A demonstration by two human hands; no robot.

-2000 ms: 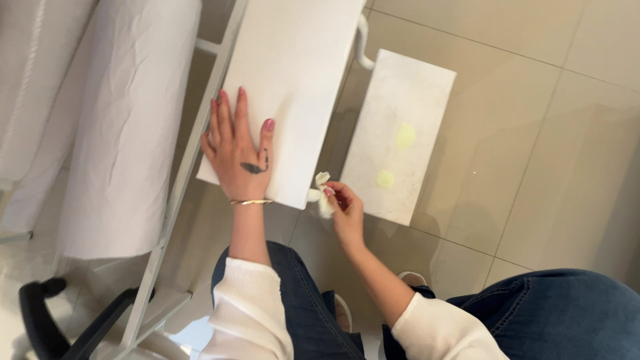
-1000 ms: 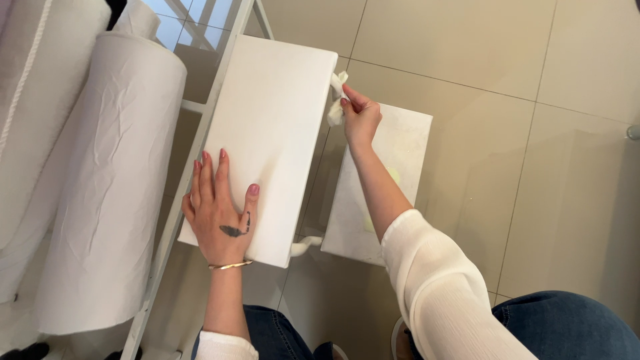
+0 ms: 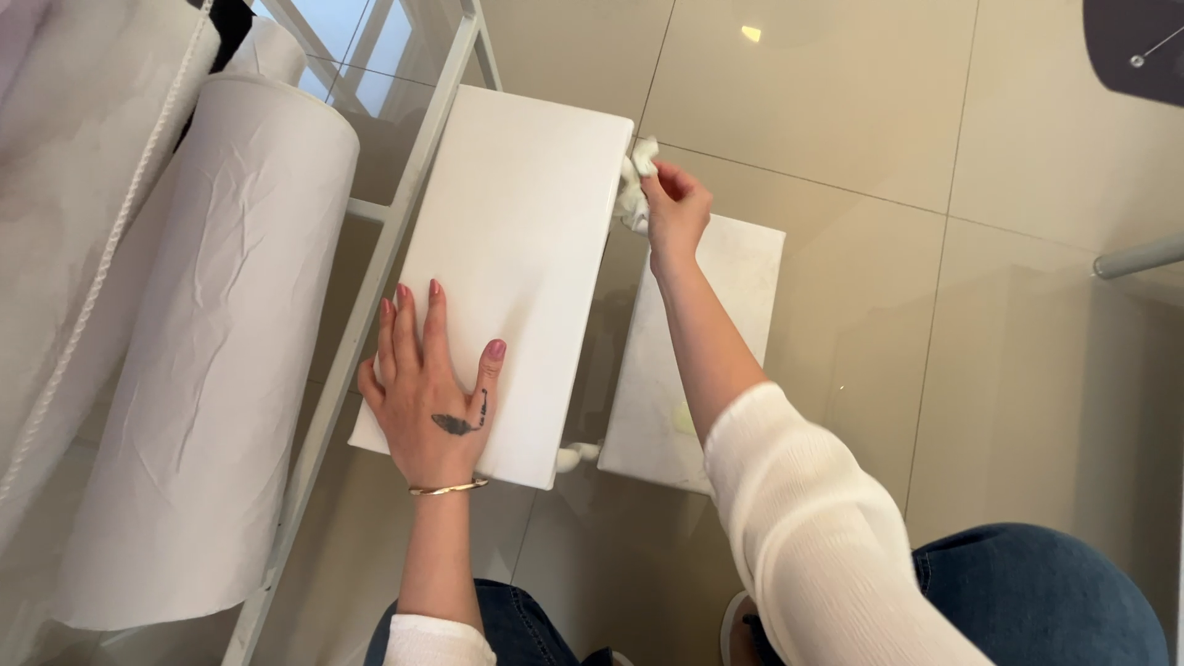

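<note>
My left hand [image 3: 433,402] lies flat, fingers spread, on the near part of a white rectangular top step [image 3: 527,213] of what looks like a step stool. My right hand [image 3: 680,208] pinches a crumpled white cloth [image 3: 633,190] at the far right corner of that step, against its edge. Lower and to the right is a second white step [image 3: 749,296], partly hidden under my right forearm, with a faint yellowish spot [image 3: 684,418] on it. A white curved leg piece [image 3: 578,455] shows between the two steps at the near end.
A large roll of white fabric [image 3: 222,305] and draped pale cloth [image 3: 83,185] stand at the left beside a white metal frame [image 3: 370,305]. Glossy beige floor tiles [image 3: 832,111] lie around. A grey metal tube [image 3: 1142,257] and a dark object [image 3: 1138,46] are at the right edge.
My right hand with the cloth has moved from the near right corner of the top step to its far right corner. My left hand stays flat on the step.
</note>
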